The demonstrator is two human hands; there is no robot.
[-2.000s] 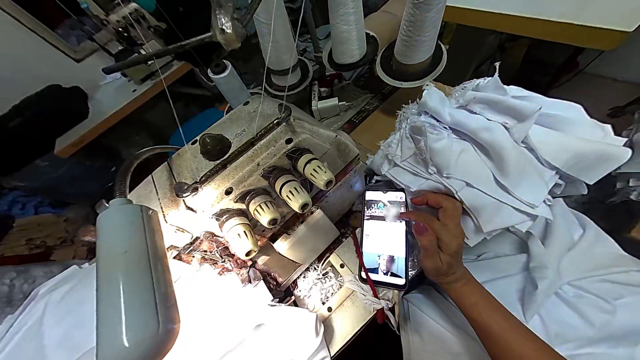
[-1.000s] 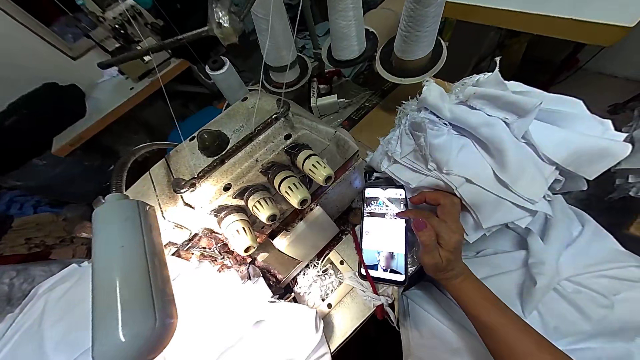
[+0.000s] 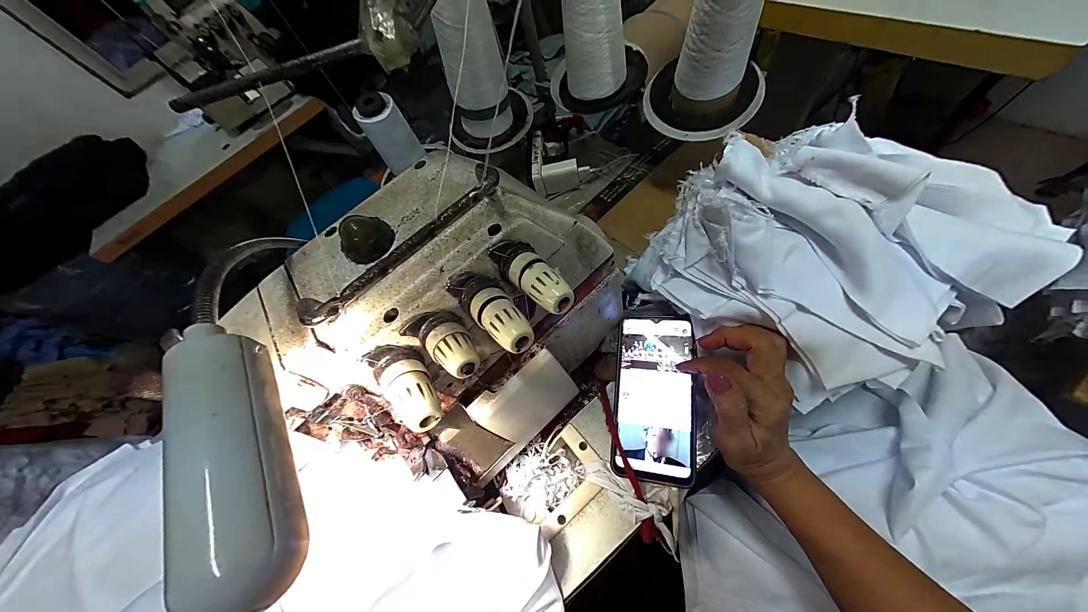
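A smartphone (image 3: 654, 399) with a lit screen stands propped between the overlock sewing machine (image 3: 425, 221) and the white fabric. My right hand (image 3: 748, 404) is at the phone's right edge, with a fingertip over the upper part of the screen; it does not grip the phone, and its fingers are partly bent and apart. A red cord (image 3: 619, 433) crosses the phone's lower left side. My left hand is not in view. Several cream tension knobs (image 3: 501, 319) line the machine's top. White fabric (image 3: 408, 527) lies brightly lit before the machine.
A grey lamp (image 3: 229, 467) on a flexible neck hangs at the left front. A pile of white cut fabric (image 3: 833, 246) lies at the right, over more white cloth (image 3: 960, 476). Large thread cones (image 3: 718, 51) stand behind the machine, near a white plug adapter (image 3: 558, 177). Thread scraps (image 3: 540, 480) lie beside the machine.
The picture on the phone screen has shifted slightly. My right hand stays beside the phone, with only small finger movement.
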